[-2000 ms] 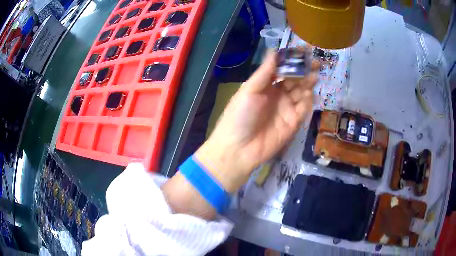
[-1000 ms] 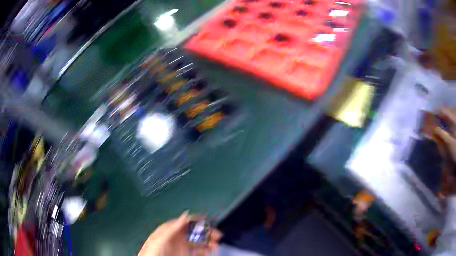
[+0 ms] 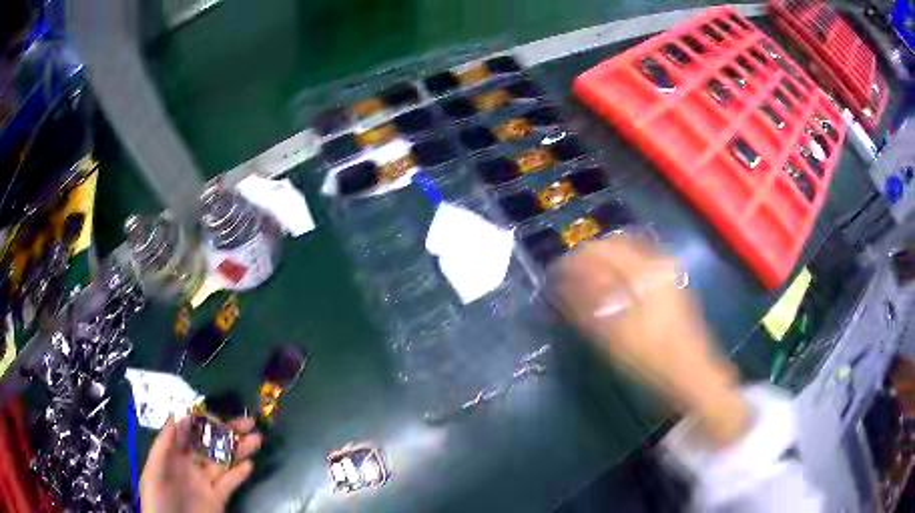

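My left hand (image 3: 196, 469) is at the lower left, palm up, with a small metallic-rimmed watch case (image 3: 214, 439) in its fingers. Another open watch case (image 3: 357, 468) lies on the green mat to its right. My right hand (image 3: 642, 321) is blurred, its fingers down at the right edge of the clear blister tray (image 3: 401, 291). Whether it grips anything is hidden by blur. The tray bears rows of black display screens with orange tails (image 3: 534, 160); a folded white wipe (image 3: 472, 250) lies on it.
The red tray (image 3: 742, 215) holding watches stands at the upper right. Two solvent bottles (image 3: 236, 240), loose screens (image 3: 279, 381), another wipe (image 3: 161, 396) and a tangled cable pile (image 3: 75, 401) are on the left. Yellow paper (image 3: 788, 306) is at the right.
The view has swung left from the white machine to the mat. My left hand still has a watch case, now at the lower left. My right hand has come from the right edge to the blister tray.
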